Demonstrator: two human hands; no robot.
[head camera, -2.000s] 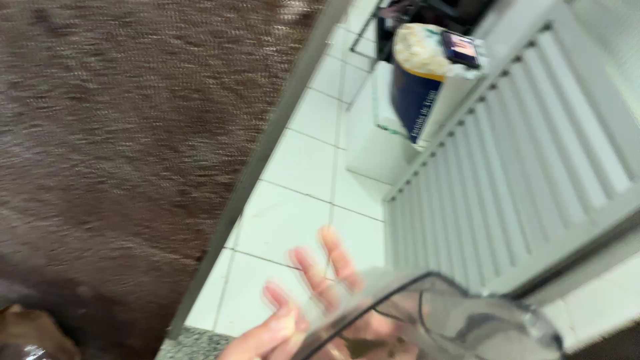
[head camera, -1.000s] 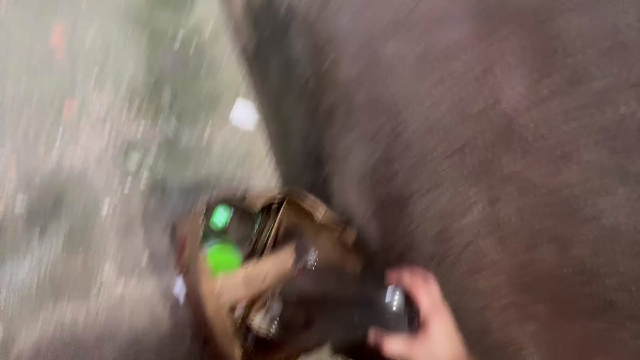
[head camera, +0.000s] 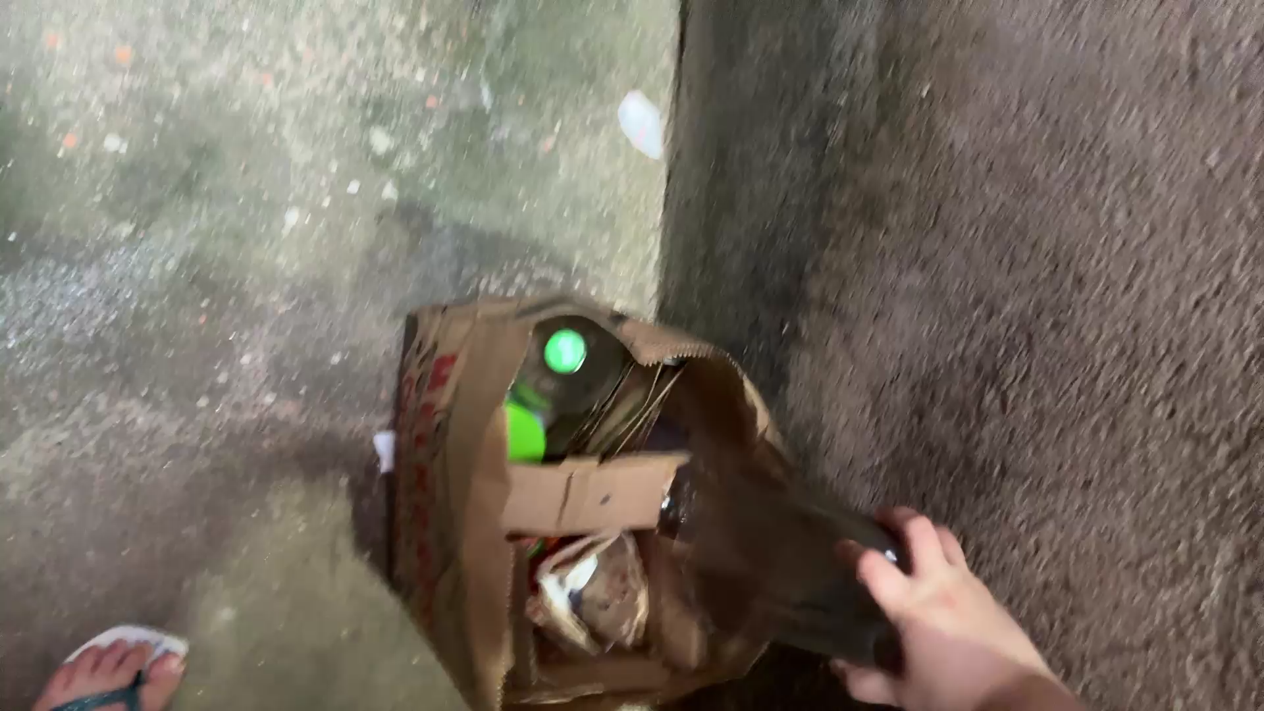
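Note:
My right hand (head camera: 933, 602) grips the base of a dark, see-through bottle (head camera: 790, 568), blurred by motion. The bottle lies tilted over the right side of an open brown paper bag (head camera: 449, 504), its neck pointing left into the bag. Inside the bag are a bottle with a green cap (head camera: 565, 351), a bright green item (head camera: 524, 432), a folded cardboard piece (head camera: 583, 496) and a crumpled clear plastic wrapper (head camera: 597, 592). Red lettering runs down the bag's left side. My left hand is out of the frame.
The bag stands on a stained concrete floor (head camera: 247, 326) against a rough brown wall (head camera: 1066, 296). A white scrap (head camera: 641, 123) lies beside the wall's foot. A foot in a flip-flop (head camera: 123, 671) shows at the lower left.
The view has swung from a tiled area with a louvred door to the bag on the concrete floor. My right hand has moved right with the bottle since one second ago.

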